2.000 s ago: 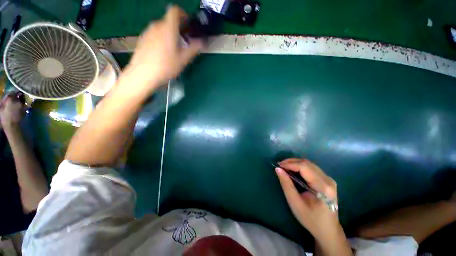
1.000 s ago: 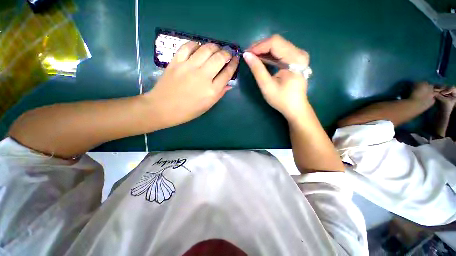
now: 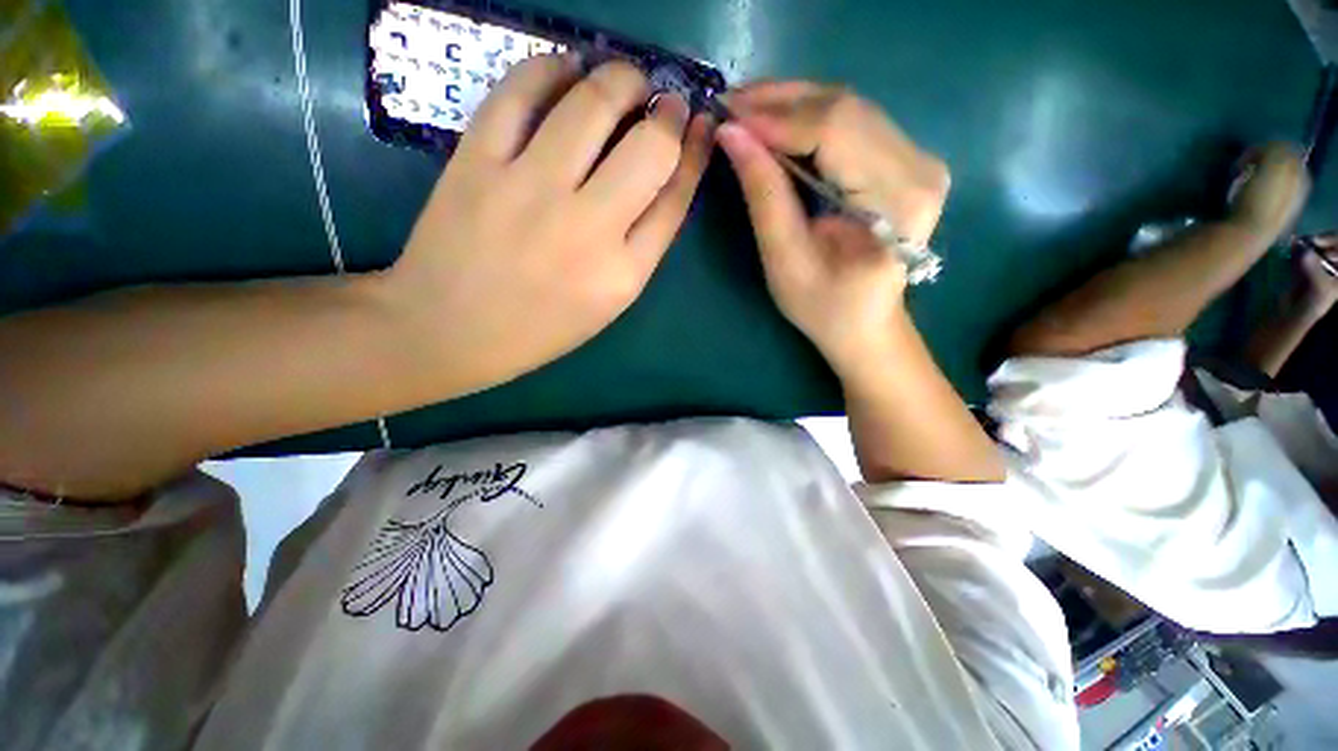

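Note:
A slim black handset (image 3: 434,66) with a white patterned area at its left end lies on the green mat. My left hand (image 3: 550,220) is spread over its middle and right part, fingertips pressing on it and hiding much of it. My right hand (image 3: 836,220) holds slim tweezers (image 3: 825,189) like a pen, with a pale wrapped rear end. The tool's tip is at the handset's right end, close to my left fingertips. Whether anything is in the tip is too small to tell.
Shiny yellow film (image 3: 52,110) lies at the far left. A thin white line (image 3: 314,140) crosses the green mat (image 3: 1013,52). Another worker's arm (image 3: 1159,286) and pale sleeve are at the right. A cluttered rack (image 3: 1159,682) shows below right.
Since two seconds ago, my left hand has come from the far left to the handset. Since one second ago, the view has shifted and both hands remain at the handset.

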